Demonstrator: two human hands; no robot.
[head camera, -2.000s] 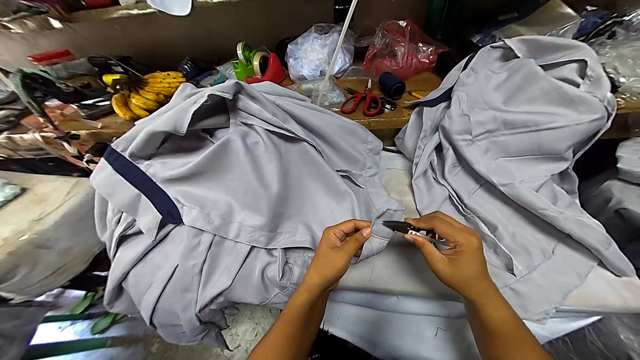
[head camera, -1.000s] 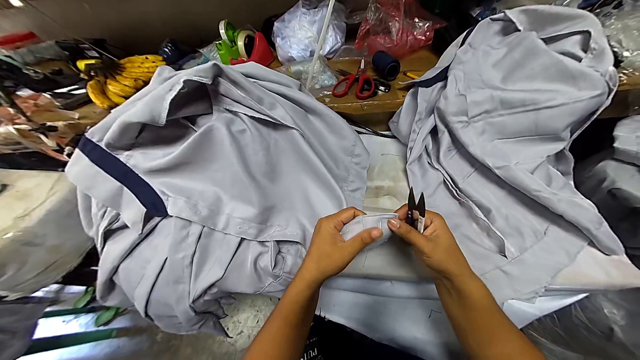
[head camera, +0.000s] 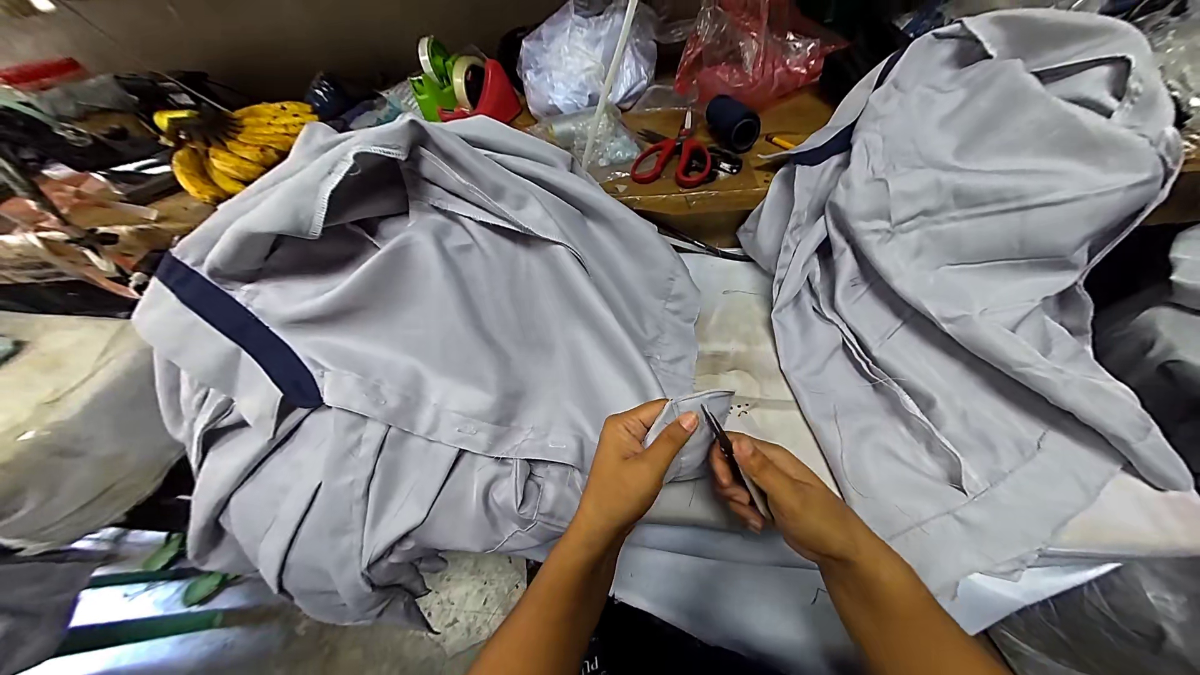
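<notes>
A light grey garment (head camera: 469, 309) with a navy strip lies spread over the left and middle of the worktable. My left hand (head camera: 637, 455) pinches a corner of its cloth between thumb and fingers. In my right hand (head camera: 769, 483) is a pair of black thread snips (head camera: 728, 448), their blades pointing up and left with the tips at the pinched cloth. Whether the blades touch the cloth I cannot tell. A second grey garment (head camera: 966, 244), also with a navy strip, lies bunched to the right of my hands.
Along the back of the table lie red-handled scissors (head camera: 673, 161), a dark thread spool (head camera: 732, 123), tape rolls in a green and red dispenser (head camera: 464, 89), clear plastic bags (head camera: 586, 61), a red plastic bag (head camera: 750, 52) and bananas (head camera: 230, 150). A thin white rod (head camera: 611, 84) stands before the bags.
The snips, upright beside the fingers a second ago, now tilt toward the held cloth. My right hand has moved lower, and my left hand still pinches the cloth.
</notes>
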